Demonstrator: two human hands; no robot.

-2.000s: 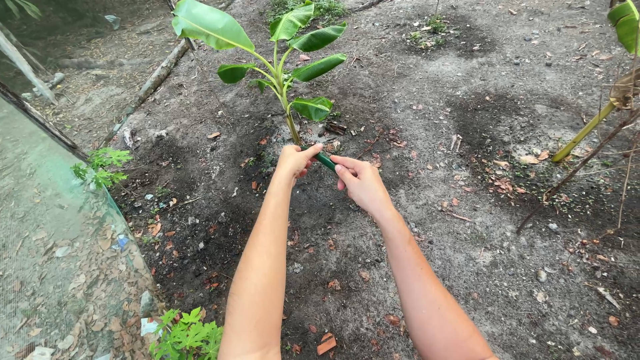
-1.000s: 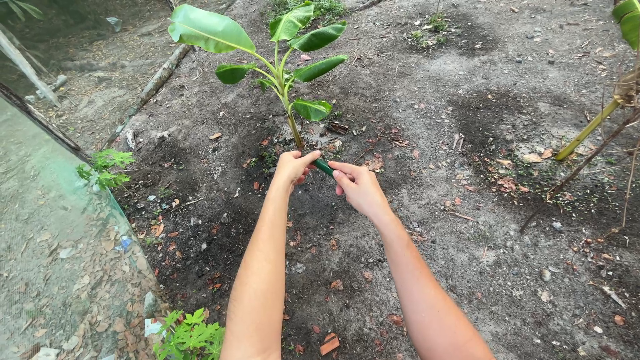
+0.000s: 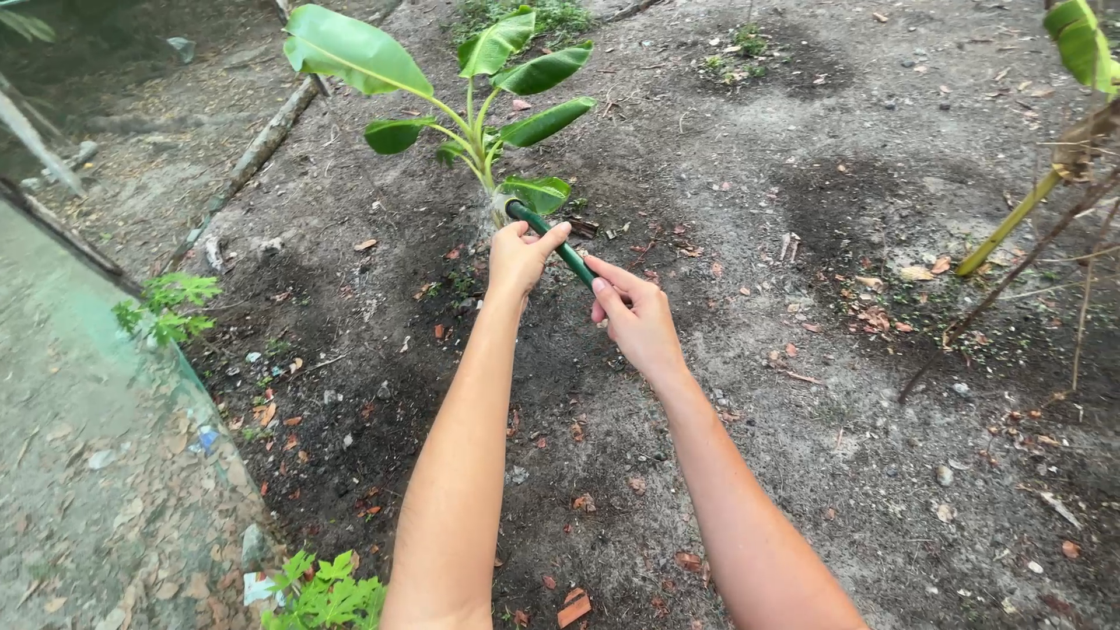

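A dark green hose (image 3: 560, 248) runs slantwise between my hands, its upper end showing above my left hand, near the base of a young banana plant (image 3: 477, 144). Around that end there is a pale blur, which looks like spraying water. My left hand (image 3: 522, 255) holds the hose close to this end, the thumb lying along it. My right hand (image 3: 636, 315) grips it lower down between thumb and fingers. Past my right hand the hose is hidden.
Green netting (image 3: 105, 420) stands at the left, with leafy seedlings (image 3: 171, 308) beside it. A log (image 3: 262, 144) lies at the upper left. Another banana stem (image 3: 1011, 223) leans at the right, near thin dry branches (image 3: 989, 306). A brick fragment (image 3: 574, 607) lies on the soil.
The hose end now shows above my left hand, with a pale spray-like blur at it; before, the hand covered that end. More of the hose shows between my hands.
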